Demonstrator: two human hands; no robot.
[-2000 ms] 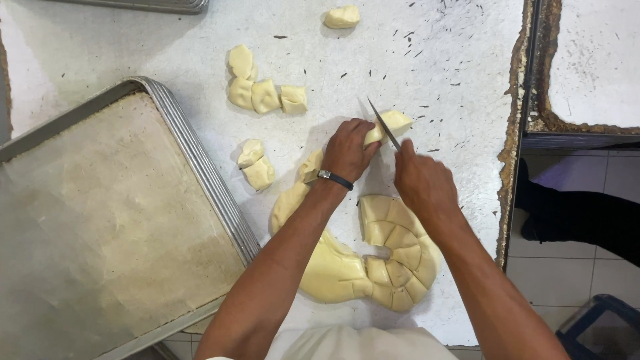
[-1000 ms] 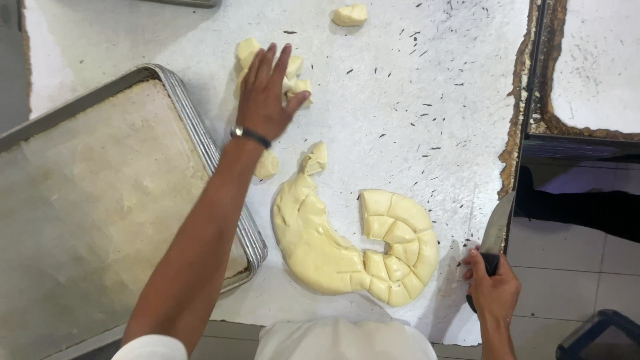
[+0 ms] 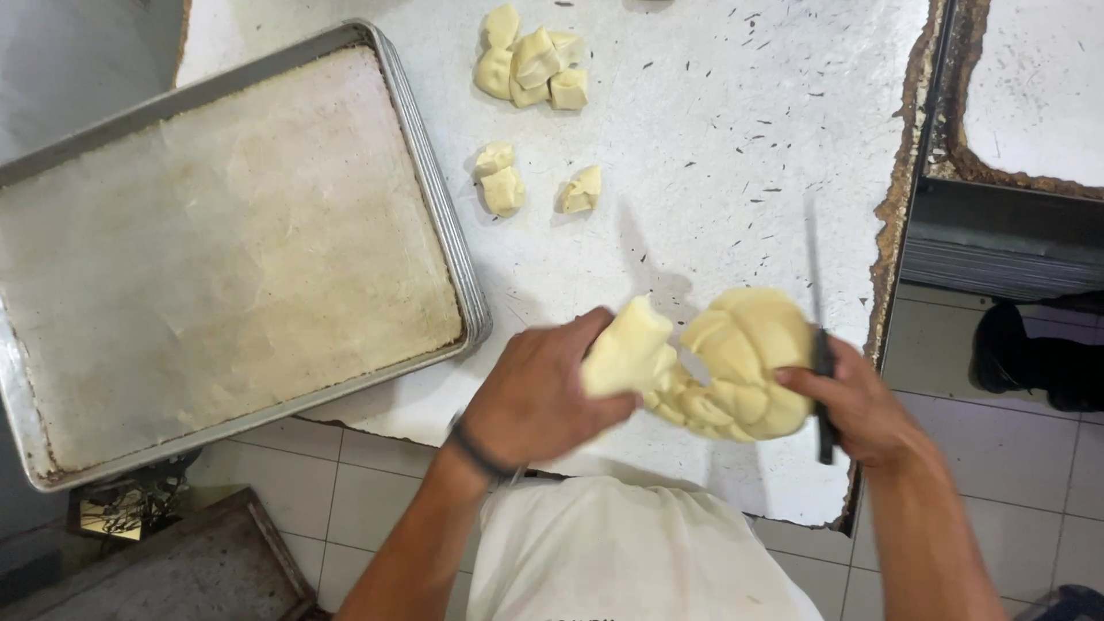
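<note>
My left hand (image 3: pixel 552 388) grips one end of a thick piece of pale yellow dough (image 3: pixel 628 345). My right hand (image 3: pixel 854 401) holds a knife by its black handle (image 3: pixel 825 405), blade pointing away from me, and its thumb presses on the scored, curved part of the dough (image 3: pixel 750 362). The dough appears raised over the near part of the white tabletop. Farther off lies a cluster of cut dough pieces (image 3: pixel 535 65), with two touching pieces (image 3: pixel 500 181) and a single piece (image 3: pixel 581 190) nearer.
Stacked metal baking trays (image 3: pixel 233 241) sit at the left. The worn white table (image 3: pixel 733 155) has a chipped brown right edge and dark flecks. Another table (image 3: pixel 1035 86) stands at the right. A person's dark shoe (image 3: pixel 996 345) is on the tiled floor below.
My left hand has come back from the far dough pieces and taken hold of the large dough. My right hand, still with the knife, has moved in from the table edge onto the dough.
</note>
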